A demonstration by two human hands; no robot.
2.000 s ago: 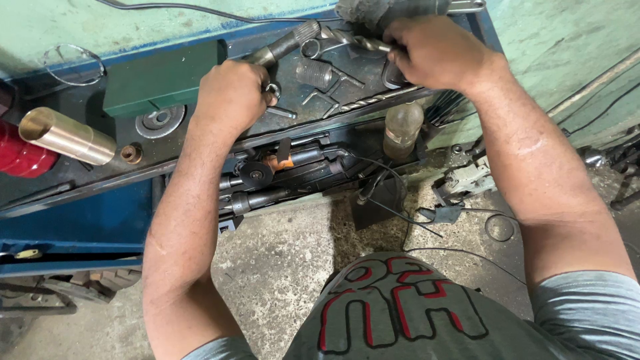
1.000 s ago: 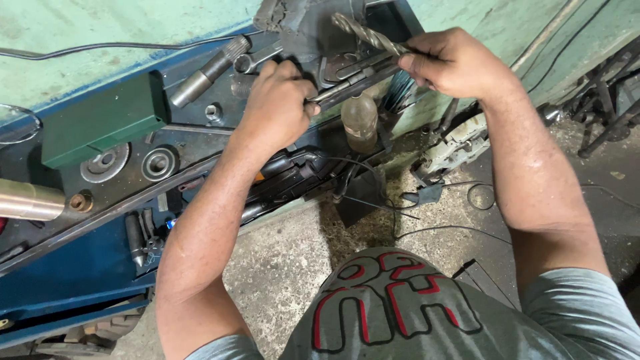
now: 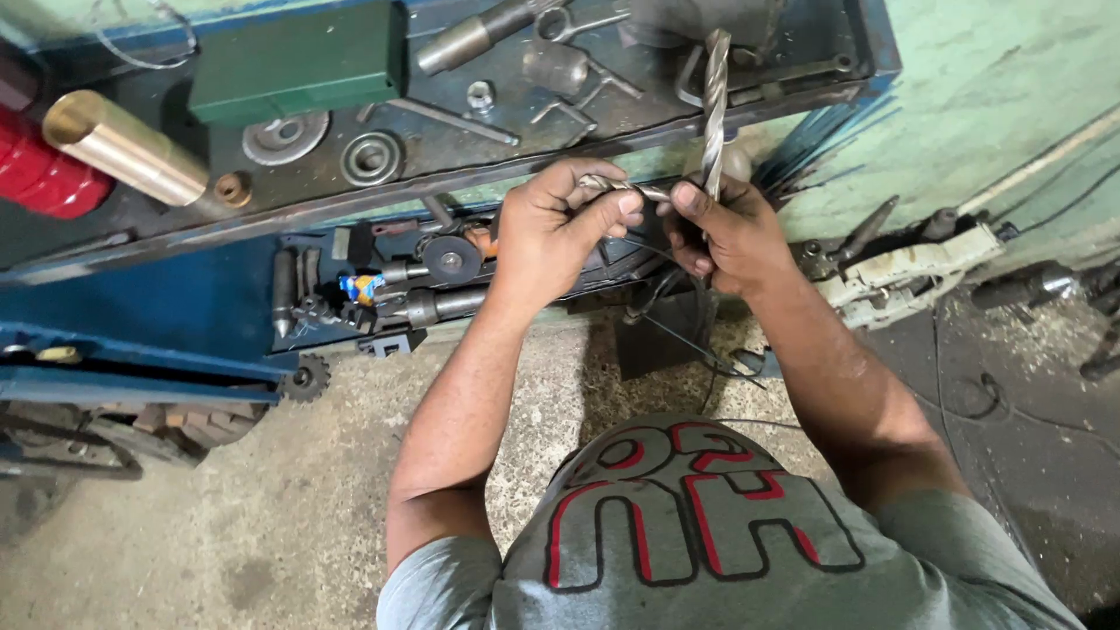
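My left hand (image 3: 560, 227) pinches one end of a thin twist drill bit (image 3: 626, 187) between thumb and fingers. Its other end meets the fingers of my right hand (image 3: 726, 227). That hand also grips a thicker twist drill bit (image 3: 716, 96), which stands out upward past the bench edge. Both hands are held in front of the metal bench (image 3: 350, 204). On the bench beyond them lie a nut (image 3: 480, 96), a ball bearing (image 3: 371, 158), a T-shaped rod (image 3: 451, 120) and a ring-ended tool (image 3: 553, 24).
A green metal box (image 3: 297, 66), a toothed disc (image 3: 286, 137), a brass-coloured tube (image 3: 127, 149) and a red object (image 3: 48, 166) are on the bench at left. A lower shelf holds an angle grinder (image 3: 452, 259) and tool holders. Cables (image 3: 682, 337) hang below the hands.
Both hands have moved back from over the bench to in front of its edge. The thin drill bit now shows between them, and the thick one, slanted before, points upward.
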